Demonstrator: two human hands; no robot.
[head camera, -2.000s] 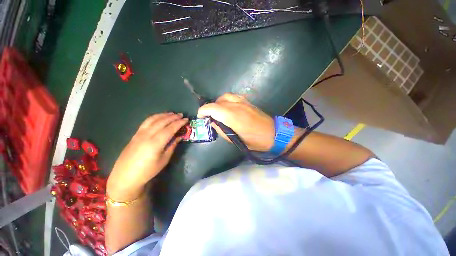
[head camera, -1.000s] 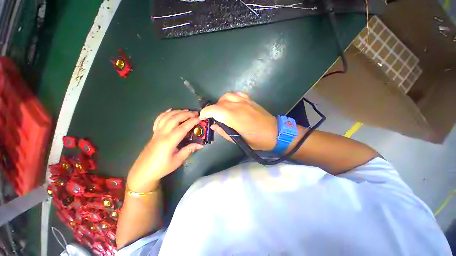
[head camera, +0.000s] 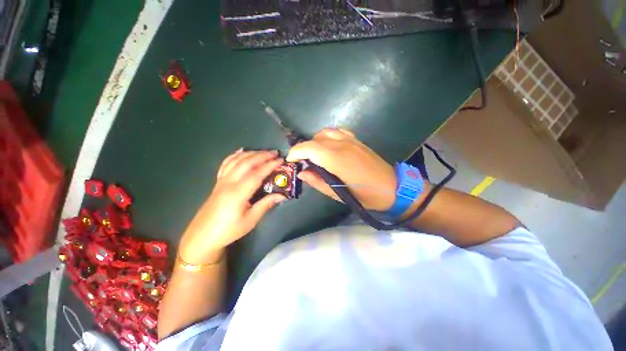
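A small black housing (head camera: 296, 184) is held between my hands over the green bench. A red module (head camera: 281, 181) with its round gold centre facing up lies on it. My left hand (head camera: 240, 188) grips the unit from the left, fingers at the top and thumb below. My right hand (head camera: 346, 168) grips its right side and also holds the black soldering iron (head camera: 292, 135). The iron's thin metal tip points up and left, away from the unit. My fingers hide the unit's edges.
Many red modules (head camera: 103, 255) are piled at left; one lies apart (head camera: 175, 81). A dark speckled mat (head camera: 309, 27) with solder wire is at the far edge. A red tray (head camera: 31, 185) lies beyond the white strip (head camera: 103, 113). An open cardboard box (head camera: 515, 147) with a pale grid is at right.
The red module has gone from beside the exposed green board to lying over the housing, gold centre up. My left hand has moved right around it. The iron stays in my right hand.
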